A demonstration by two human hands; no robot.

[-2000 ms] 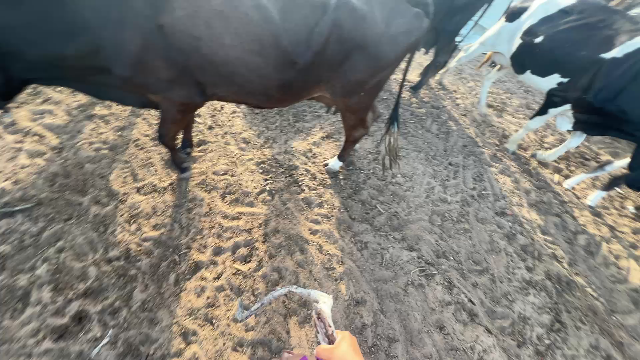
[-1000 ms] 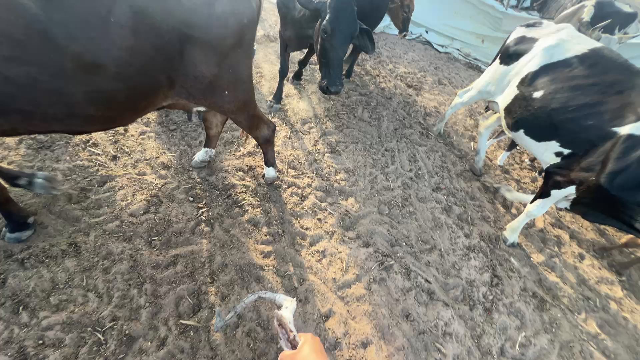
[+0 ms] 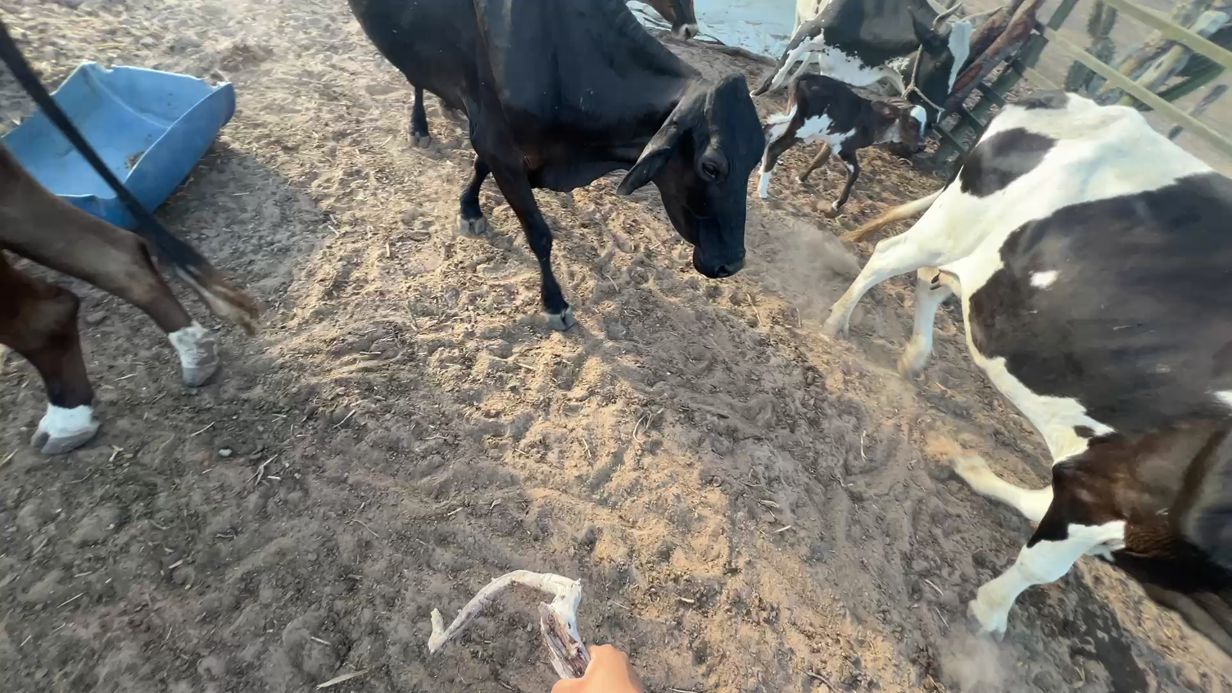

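Note:
At the bottom edge, my right hand (image 3: 602,672) is closed around a crooked, pale dry stick (image 3: 561,616); only part of the hand shows. The stick's bent end curves up and to the left over the ground. A black cow (image 3: 597,87) stands ahead with its head lowered, facing right. On the right is a black-and-white cow (image 3: 1088,279), its head cut off by the frame's edge. The hind legs and tail of a brown cow (image 3: 67,337) with white feet show at the left. My left hand is out of the frame.
A blue plastic trough (image 3: 183,144) lies at the upper left. Near a wooden fence (image 3: 1020,58) at the upper right are a small dark calf (image 3: 833,120) and another black-and-white cow (image 3: 866,38). Loose, trampled soil (image 3: 385,539) covers the ground, with dust near the hooves.
The brown cow has moved left, largely out of view. The black cow shows nearer and more fully. The trough and calf have come into view. The stick remains in my hand.

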